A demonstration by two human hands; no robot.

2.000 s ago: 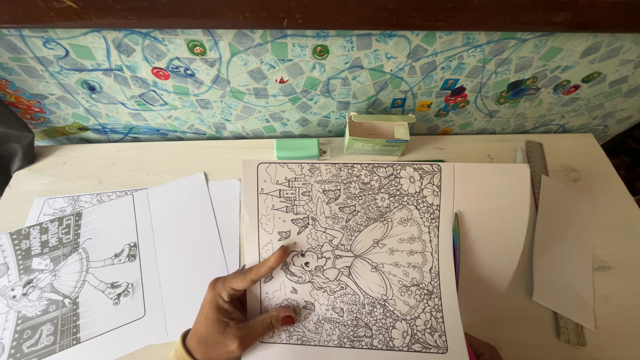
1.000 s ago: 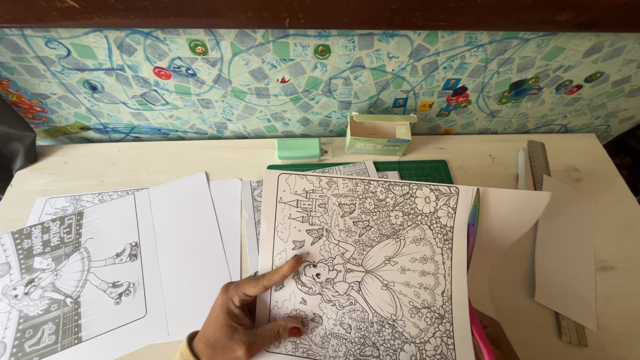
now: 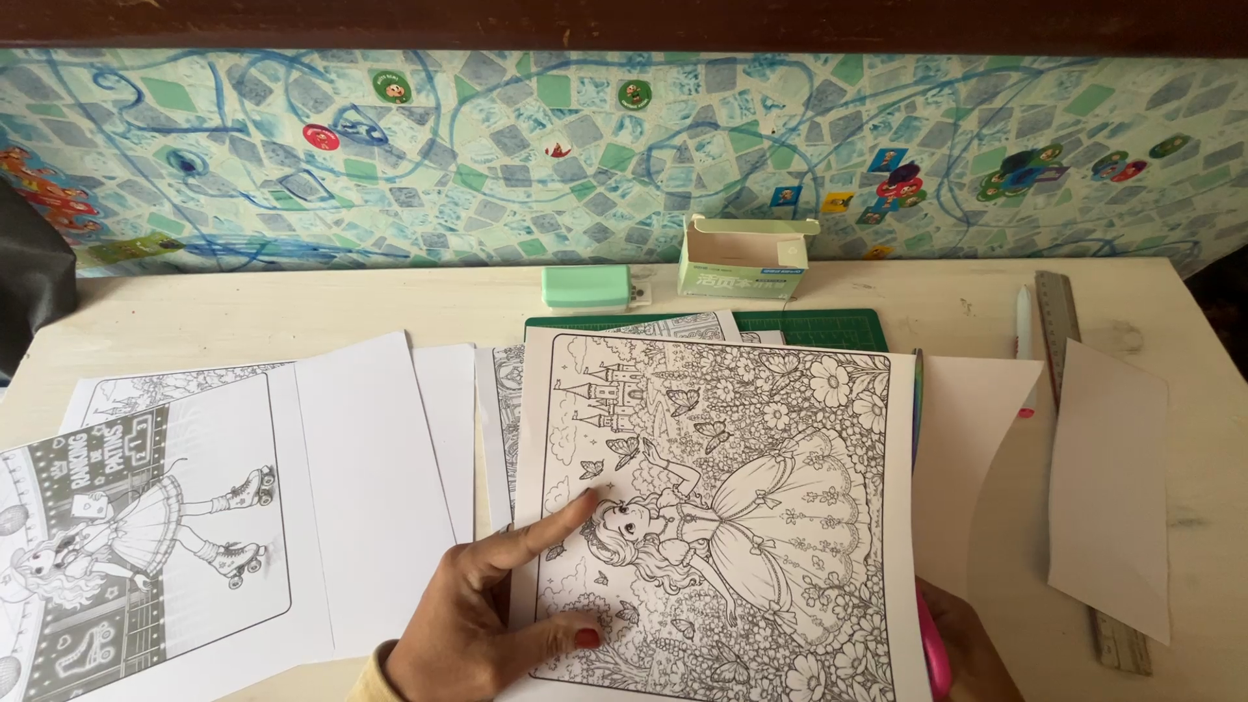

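Observation:
My left hand [image 3: 507,604] grips the lower left of a printed coloring page [image 3: 721,507], its thumb and index finger lying on top. The page shows a princess, a castle, butterflies and flowers. My right hand [image 3: 965,643], partly hidden by the page, is on the pink handle of scissors [image 3: 933,639]. The multicolored blade stands at the page's right edge, mostly covered by the paper. A blank strip of the sheet [image 3: 975,400] curls out to the right of the blade.
At left lie coloring pages [image 3: 224,546]. Behind the held page are a green cutting mat [image 3: 838,327], a mint green plastic device [image 3: 587,287] and an open small box [image 3: 744,268]. Toward the right are a ruler [image 3: 1058,312], a white pen [image 3: 1024,322] and a cut paper piece [image 3: 1111,487].
The held page first tilted and shifted right, uncovering the green mat, then came nearly straight again. The scissors have moved up along its right edge, and the blank strip is narrower in view.

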